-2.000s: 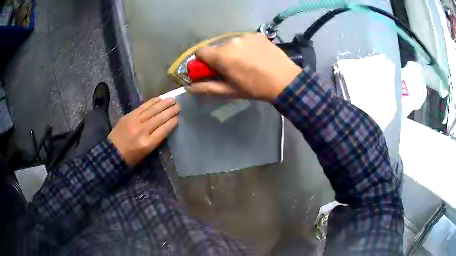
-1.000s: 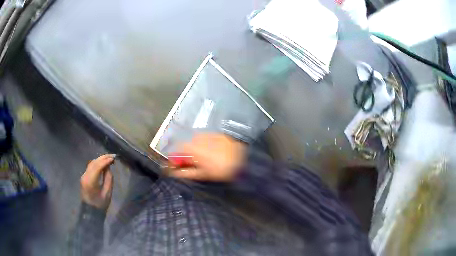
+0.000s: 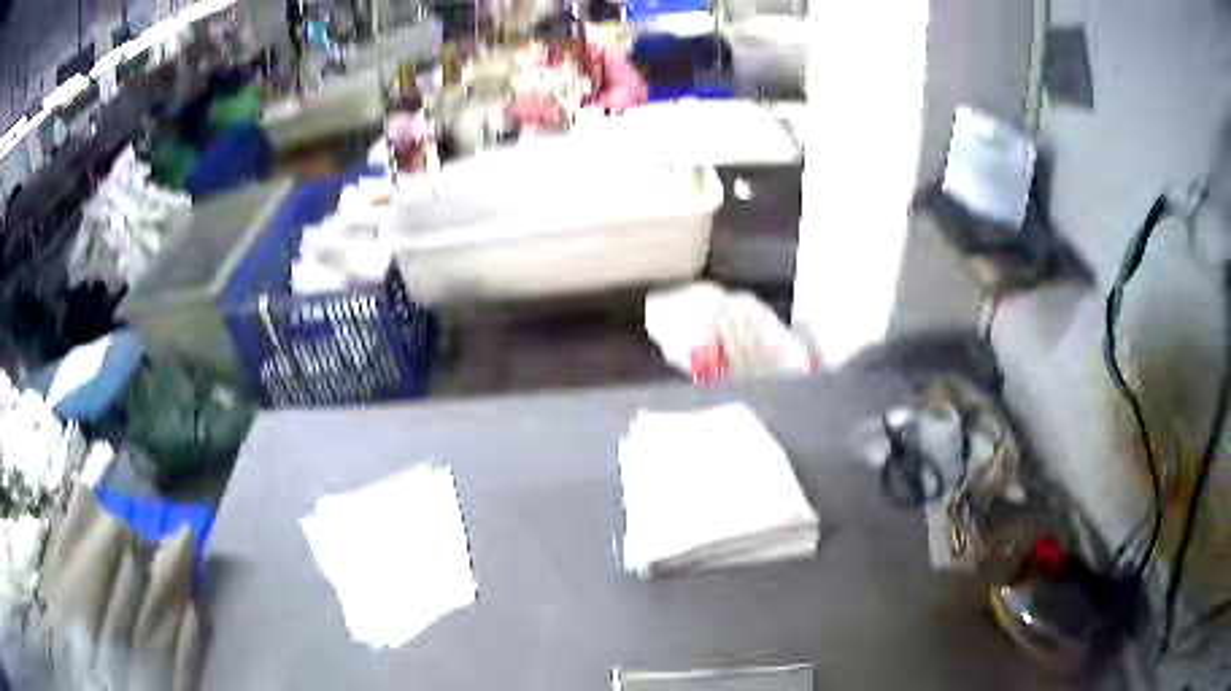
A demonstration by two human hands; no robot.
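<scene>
Neither of my hands is in the picture. The pressing template with its narrow white cloth border (image 3: 713, 679) shows only as a strip, cut off by the bottom edge. A thick stack of white cut pieces (image 3: 716, 489) lies at the middle of the grey table (image 3: 547, 540). A thinner white pile with a slanted outline (image 3: 394, 556) lies to its left. The steam iron (image 3: 1053, 607), with its red handle, sits at the right edge of the table and is blurred.
Dark looped scissors (image 3: 911, 466) and a tangled beige bundle (image 3: 983, 473) lie behind the iron. A black cord (image 3: 1118, 338) hangs on the right wall. Beyond the table are a blue crate (image 3: 331, 348), a large white tub (image 3: 560, 240) and a white pillar (image 3: 860, 176). Beige cloth rolls (image 3: 119, 581) hang at left.
The view has swung up towards the room. Both hands have left the picture. The iron, earlier in my right hand, now sits at the far right.
</scene>
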